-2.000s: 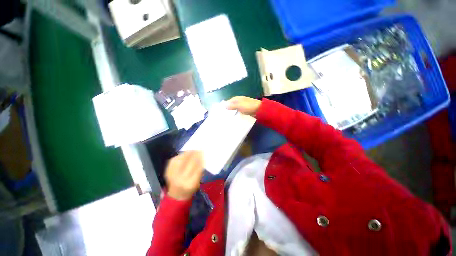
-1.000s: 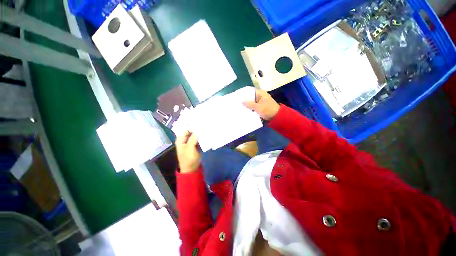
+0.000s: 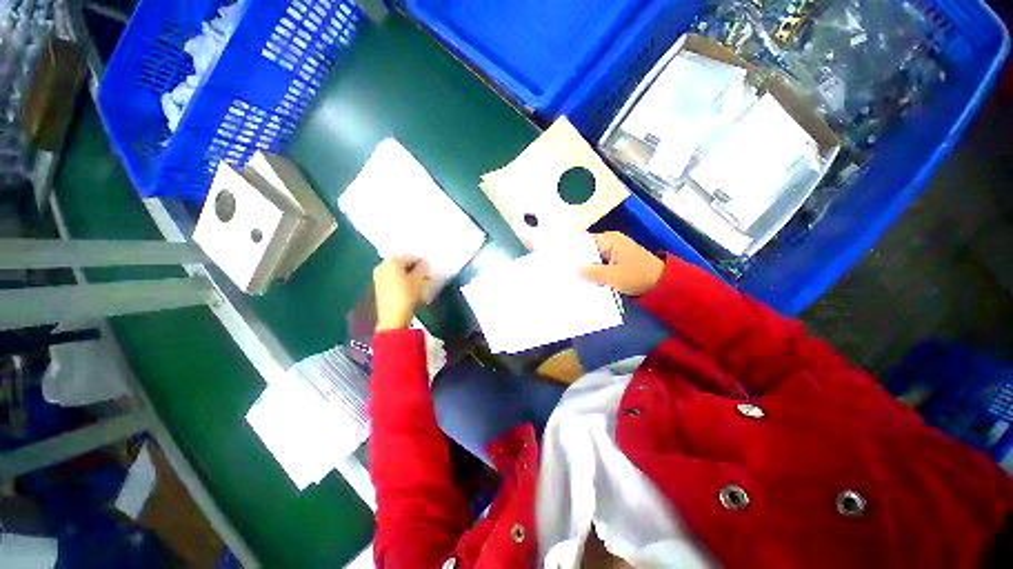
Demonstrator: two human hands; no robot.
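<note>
My right hand grips a white paper sheet by its right end, above my lap. My left hand is at the near end of the centre leaflet stack, fingers bent against the paper; whether it pinches a sheet cannot be told. The left leaflet stack lies fanned at the bench edge. A dark card shows partly behind my left hand and sleeve. Small white slips show partly beside my left sleeve.
A punched beige card lies beside the blue crate, which holds an open carton of white papers and clear polybags. A punched card stack and blue basket are at the far left. A pale metal frame stands left.
My left hand has left the sheet and moved up to the centre stack. My right hand holds the sheet alone. The view has turned, showing more of the blue basket.
</note>
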